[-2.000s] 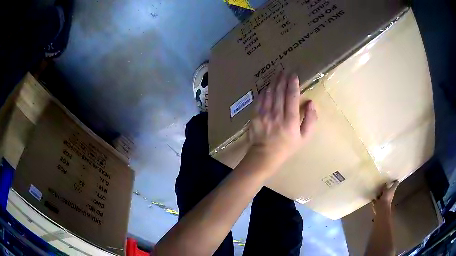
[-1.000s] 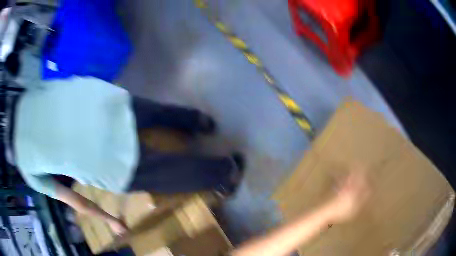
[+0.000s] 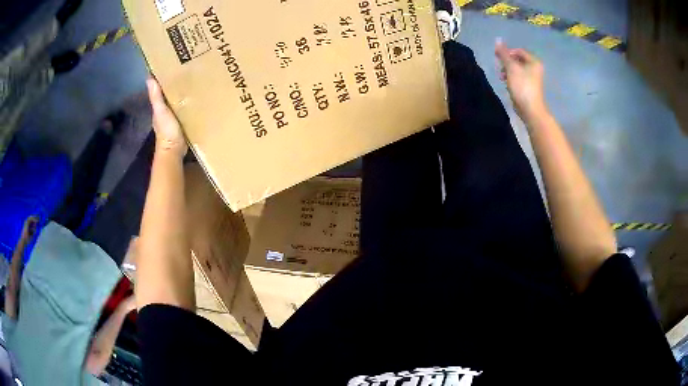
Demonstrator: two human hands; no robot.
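A large closed carton [image 3: 302, 98] with black print and a white label fills the upper middle of the head view, tilted, its top cut off by the frame. My left hand [image 3: 167, 124] is on its left edge; some of the fingers are hidden. My right hand [image 3: 522, 74] is off the carton to the right, empty, with fingers loosely bent and apart.
Another printed carton [image 3: 317, 226] and a carton standing at an angle [image 3: 219, 234] are below the large one. A person in a grey-green top [image 3: 60, 301] is at lower left, near a blue bin [image 3: 34, 196]. Yellow-black floor tape [image 3: 551, 21] runs across the upper right.
The view has swung sharply. The printed carton is now in front of me, with my left hand at its edge and my right hand off it. The red stool is out of view.
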